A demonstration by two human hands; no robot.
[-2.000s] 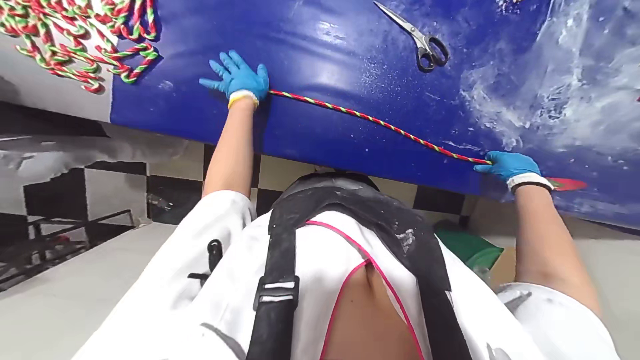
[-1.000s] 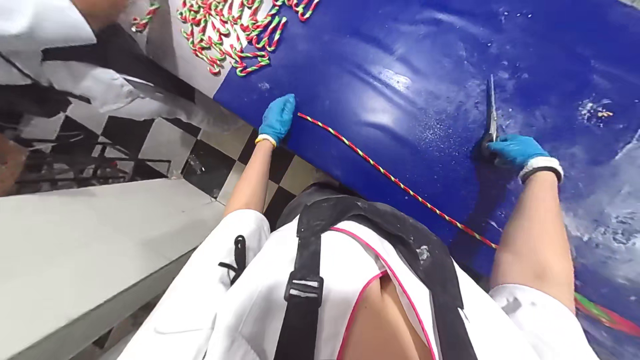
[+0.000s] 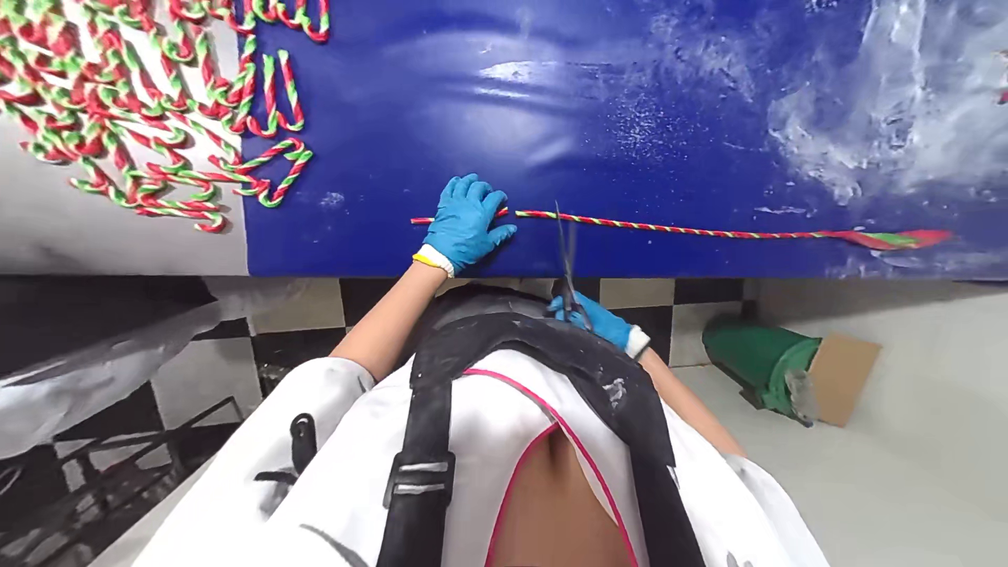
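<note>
My left hand (image 3: 466, 220), in a blue glove, lies over a short cut piece of red, green and white candy rope (image 3: 422, 221); its palm hides how firmly it touches the piece. To its right, past a small gap, the long twisted candy rope (image 3: 677, 229) runs along the blue table and widens into a thick, flat end. My right hand (image 3: 594, 316), also gloved, is shut on the handles of metal scissors (image 3: 566, 256) at the table's front edge. The slightly blurred blades point away from me, over the table and just right of the rope's cut end.
Many small candy canes (image 3: 142, 118) lie on a pale surface at the left, some reaching onto the blue table cover (image 3: 394, 102). White powdery smears mark the cover at the right. A green container (image 3: 760, 362) and a piece of cardboard (image 3: 846, 378) are below the table's front edge.
My right hand let go of the rope, took up the scissors from the table and brought them to the front edge. The rope, whole before, now has a short piece cut off under my left hand.
</note>
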